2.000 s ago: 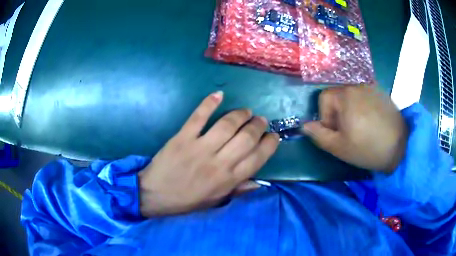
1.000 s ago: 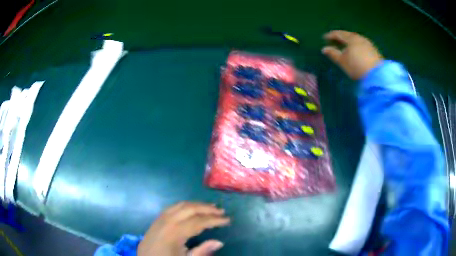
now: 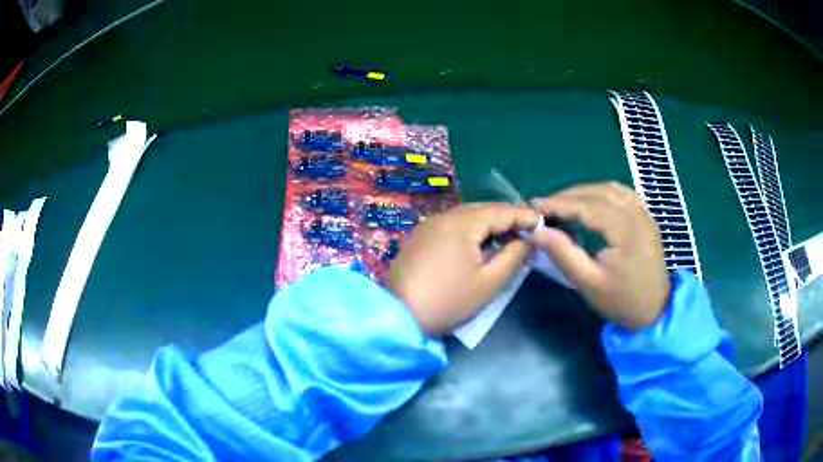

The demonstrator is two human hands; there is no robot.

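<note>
My left hand (image 3: 465, 262) and my right hand (image 3: 609, 248) meet right of the bubble bag, fingertips together on a white liner strip (image 3: 492, 316). The strip hangs below between the hands, and a thin pale end sticks up above the fingertips. Whether a black adhesive piece is between the fingertips is too small to tell. The pinkish-red bubble bag (image 3: 298, 257) lies flat on the green table. Small dark blue circuit boards (image 3: 323, 200) lie on it in two columns, some with yellow ends. My left hand and sleeve cover its lower right part.
Sticker strips with black bars (image 3: 663, 180) lie at the right, with more strips (image 3: 753, 217) further right. Plain white liner strips (image 3: 90, 239) lie at the left. Two loose boards (image 3: 359, 72) lie on the darker green far side. A blue bin (image 3: 783, 406) shows below the right table edge.
The view has shifted, so the bag appears further left. My right hand has come back from the far side, and my left hand has moved up to meet it on the white strip.
</note>
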